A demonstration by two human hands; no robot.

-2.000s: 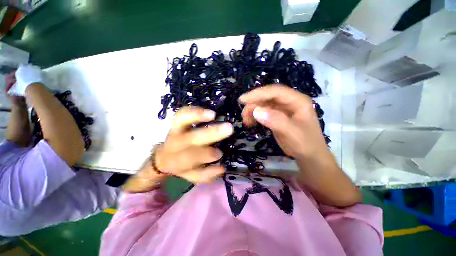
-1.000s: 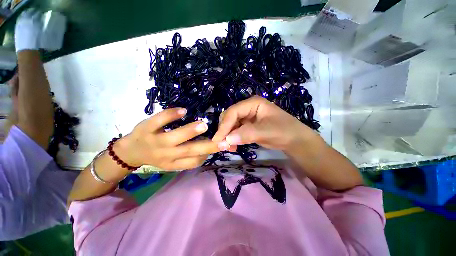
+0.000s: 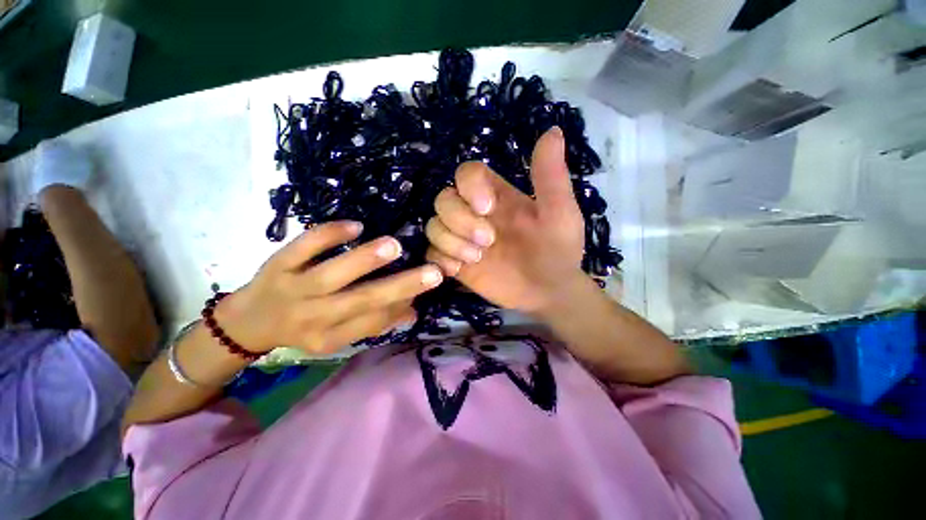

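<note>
A large heap of coiled black USB cables lies on the white side table in front of me. My left hand is over the heap's near left edge, palm inward, fingers spread, with nothing seen in it. My right hand is over the near right part of the heap, thumb up and fingers curled, with no object seen in it. Its curled fingers are at the left hand's fingertips. The hands hide part of the heap.
Open white cartons cluster at the right. A closed white product box is on the dark green belt at the upper left. A co-worker's gloved hand is at the left, above a smaller cable heap. A blue plastic item is below right.
My right hand has gone from pinching at the left fingertips to thumb raised, fingers curled. The co-worker's glove has moved down from the belt, away from the white box. The view has shifted slightly.
</note>
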